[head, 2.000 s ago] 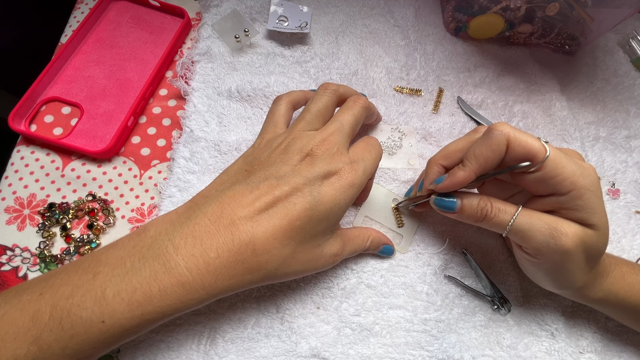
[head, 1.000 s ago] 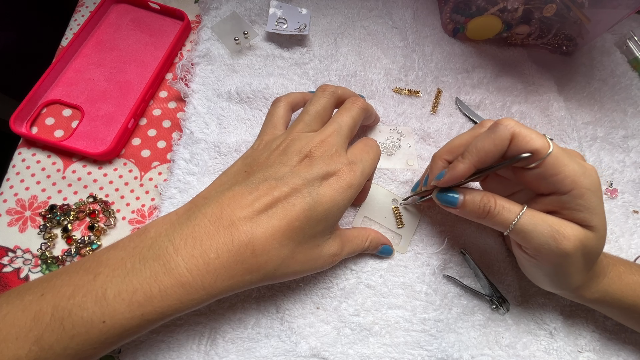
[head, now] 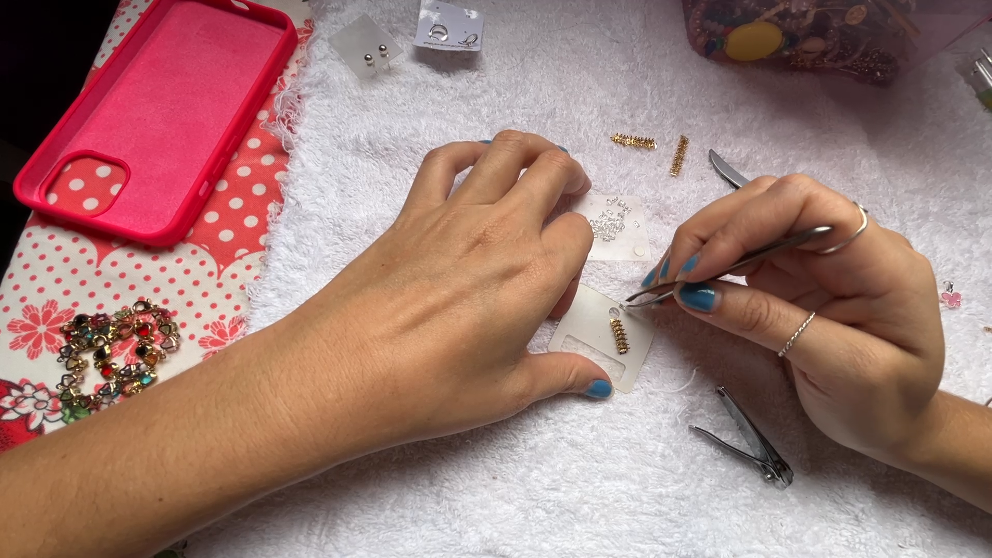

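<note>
My right hand (head: 821, 310) pinches steel tweezers (head: 763, 252) between thumb and fingers. Their tips are close together at the upper edge of a white plastic card (head: 635, 360), by a small ring-like piece; whether they grip it I cannot tell. A short gold spiky strip (head: 618, 335) lies on this card, above its rectangular cutout. My left hand (head: 473, 271) lies palm down, its thumb on the card's lower edge, its fingers curled; nothing shows held in it. Just above, a second white card (head: 620, 249) bears many tiny clear beads or findings (head: 610, 219).
Two gold strips (head: 633, 141) and a metal blade or file (head: 727, 169) lie beyond my hands. Open nail clippers (head: 748, 442) rest on the white towel (head: 480, 496). Around are a pink phone case (head: 163, 116), a charm bracelet (head: 116, 353), earring cards (head: 449, 25) and a translucent jewelry box (head: 837, 46).
The tweezer tips have moved off the gold strip to the card's upper edge beside it. My left hand has stayed in place.
</note>
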